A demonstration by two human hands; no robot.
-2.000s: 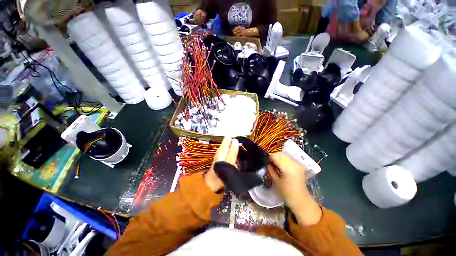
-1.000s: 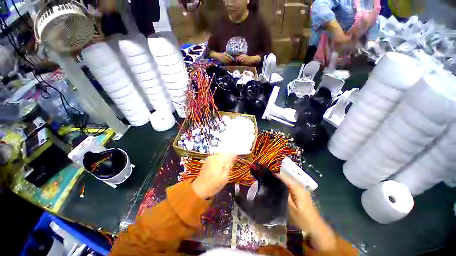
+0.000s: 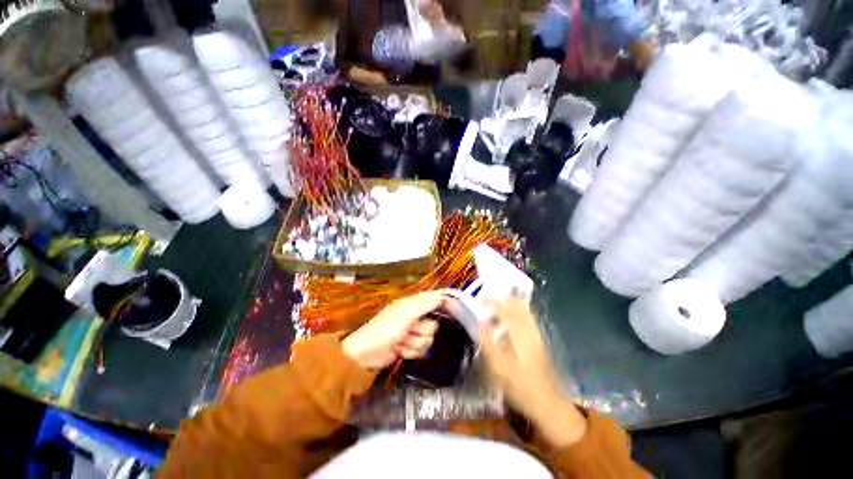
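Observation:
My left hand (image 3: 397, 332) holds a white housing with a black inner cup (image 3: 438, 354) in it, above the board. Some orange wires show below the fingers. My right hand (image 3: 514, 351), blurred, is at the right side of the housing, by a white bracket (image 3: 503, 275); its fingertips are unclear and I cannot tell if it grips. A bundle of orange and black wire leads (image 3: 351, 304) lies just beyond my hands. The shallow cardboard tray (image 3: 360, 268) behind it holds small white fittings and red wire leads.
A subassembly (image 3: 154, 307) sits at left. Nested white housing stacks stand at left (image 3: 140, 140) and right (image 3: 655, 150), with a single housing (image 3: 676, 316) in front of the right ones. Black cups (image 3: 538, 161) and white brackets lie at the far side. A blue crate (image 3: 79, 435) is low left.
The black cup, earlier held between my hands, now sits inside a white housing. The bracket has shifted and tilted near my right hand. The view has moved, shifting the bench items left.

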